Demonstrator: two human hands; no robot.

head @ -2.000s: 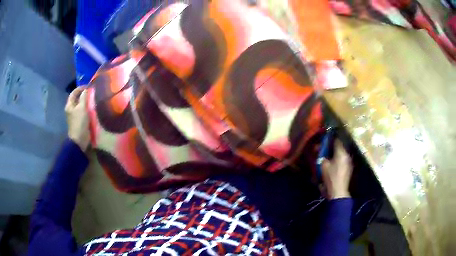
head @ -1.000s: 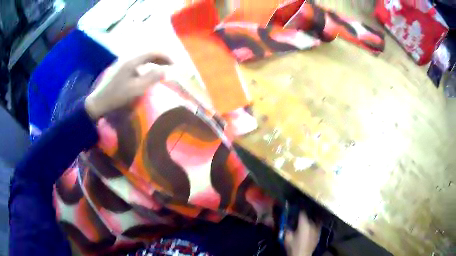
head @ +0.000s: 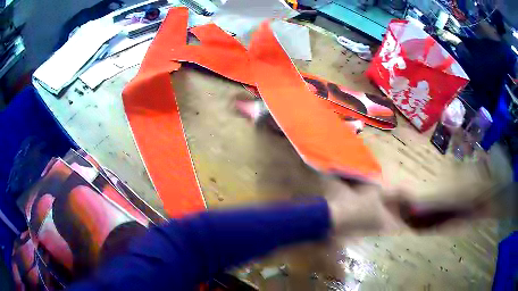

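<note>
A long orange fabric strip point(head: 306, 125) with a pale edge rises off the table towards my left hand point(head: 360, 210). My left hand is blurred, reaches across from the lower left, and seems to grip the strip's end; its fingertips are unclear. A blurred dark red patch point(head: 423, 216) shows beside it. A blurred skin-coloured shape reaches to the right edge; it may be my right hand point(head: 483, 196), but its fingers cannot be made out. No scissors can be made out. Another orange length point(head: 162, 142) lies folded on the table at the left.
Printed panels point(head: 74, 216) are piled at the lower left beside a blue bin point(head: 28, 122). White papers point(head: 76, 57) lie at the far left of the worn table point(head: 227, 159). A red carrier bag point(head: 417, 79) stands at the far right near a printed strip point(head: 358, 102).
The view has swung towards the table. My left hand has left the printed pile and reached right. The orange strip is now spread and partly lifted.
</note>
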